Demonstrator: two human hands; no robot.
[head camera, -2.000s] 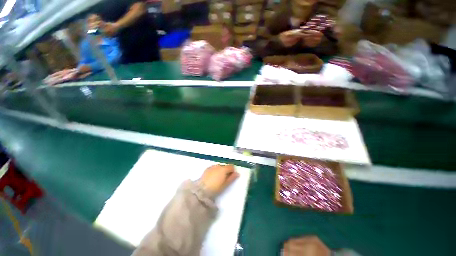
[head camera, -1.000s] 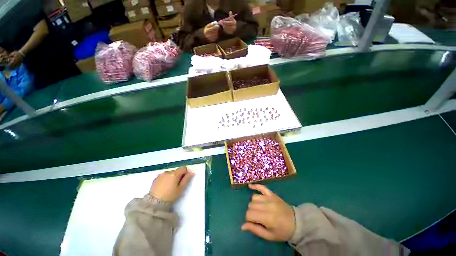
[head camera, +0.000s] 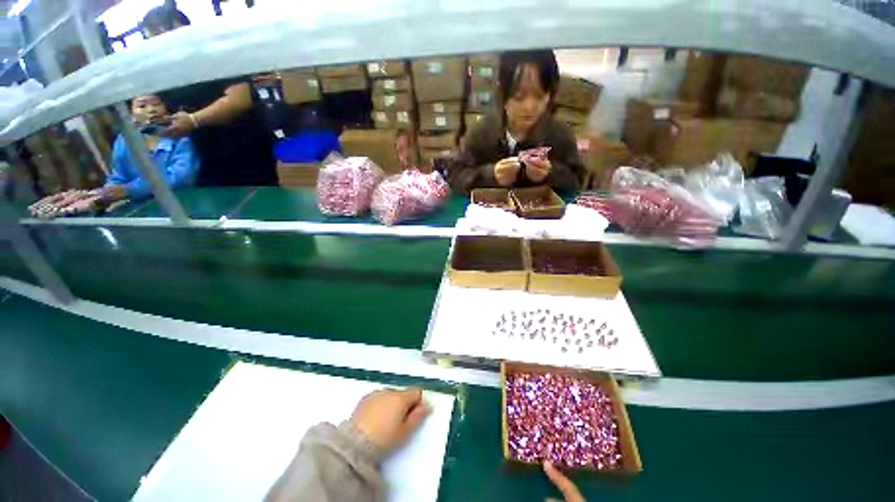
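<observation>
My left hand (head camera: 390, 416) rests on the white work board (head camera: 265, 431), fingers curled; nothing shows in it. My right hand (head camera: 562, 483) is mostly cut off by the bottom edge; one finger reaches the near rim of the parts box, and the rest is out of view. The shallow cardboard parts box (head camera: 631, 436) is full of glittering pink-purple parts (head camera: 561, 420). Behind it, a raised second white board (head camera: 461, 319) carries spaced-out small pink parts (head camera: 555, 329) and paired cardboard boxes (head camera: 574, 283). The left box looks nearly empty; the right holds dark reddish parts.
A person (head camera: 520, 137) sits opposite, holding small pink pieces behind two small boxes (head camera: 538, 204) and white wrapping (head camera: 491, 221). Bagged pink-white pieces (head camera: 348, 186) lie left, flat clear bags (head camera: 662, 211) right. Two more people are far left. A white rail (head camera: 442, 39) crosses the top.
The view has swung about, so the boards and boxes sit lower than a second ago. My right hand, fully visible then, is now mostly below the frame. My left hand stays on the board.
</observation>
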